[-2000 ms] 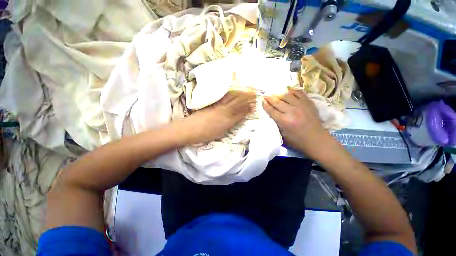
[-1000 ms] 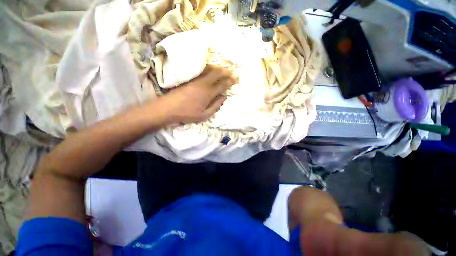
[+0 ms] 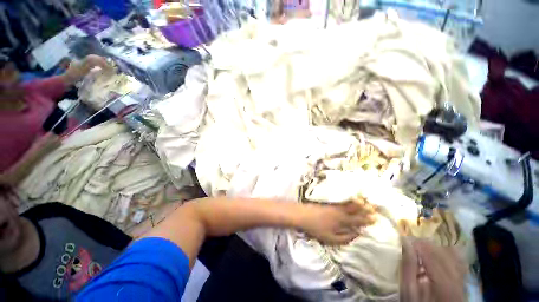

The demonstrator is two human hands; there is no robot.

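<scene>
Cream garment cloth (image 3: 283,165) is bunched in a large heap left of the sewing machine (image 3: 490,171) and hangs over the near table edge. My left hand (image 3: 341,223) lies on the cloth, its fingertips blurred in the bright lamp glare beside the needle area. My right hand (image 3: 434,272) is at the bottom right, blurred and cut off by the frame edge, over the cloth's right side. Whether either hand grips anything is unclear. Yellower gathered cloth (image 3: 437,227) sits below the machine head. The needle is lost in glare.
A black box-like object (image 3: 499,259) lies right of my right hand. At the left are a person in pink (image 3: 26,118), another in a grey and black top (image 3: 65,253), another machine (image 3: 159,65), a purple basket (image 3: 186,29) and more cream cloth (image 3: 100,171). Dark red cloth (image 3: 511,100) lies far right.
The view has swung left and up, showing the neighbouring people and the large heap. My right hand has come up from near the lap to the cloth. My left hand stays on the cloth.
</scene>
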